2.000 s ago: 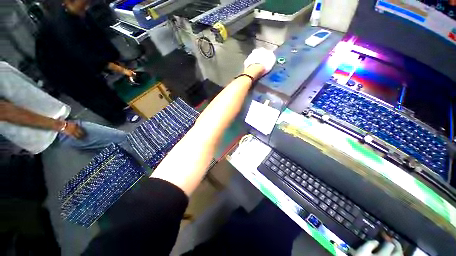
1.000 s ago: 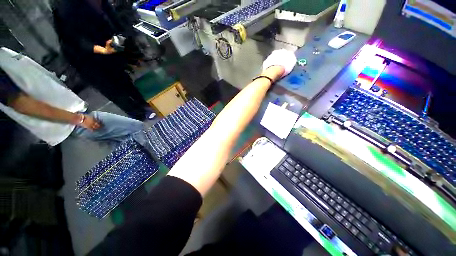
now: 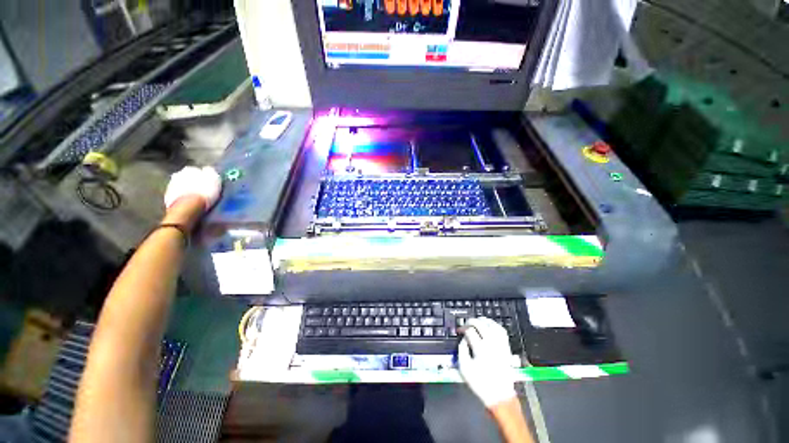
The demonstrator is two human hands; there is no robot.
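My gloved left hand (image 3: pixel 194 187) rests on the left shoulder of the grey-blue AOI machine (image 3: pixel 259 164), beside a small green button (image 3: pixel 232 175). It seems to hold nothing; its fingers are blurred. My gloved right hand (image 3: pixel 486 359) is over the right end of the black keyboard (image 3: pixel 372 320), holding nothing visible. A blue circuit board (image 3: pixel 402 198) lies in the open bay between the metal rails (image 3: pixel 424 226), under red, blue and purple light at the bay's left. The monitor (image 3: pixel 424 35) above shows coloured images and windows.
A mouse (image 3: pixel 593 324) sits right of the keyboard. A red emergency stop (image 3: pixel 598 150) is on the right shoulder, a white handheld device (image 3: pixel 276 126) on the left. Board stacks (image 3: pixel 65 381) are low at left. Green trays (image 3: pixel 735 177) are at right. A conveyor (image 3: pixel 108 121) carries a board.
My view has turned right to face the machine. The monitor, whole bay and right shoulder now show; the two people have left the view. My right hand is back in view; my left stays by the button.
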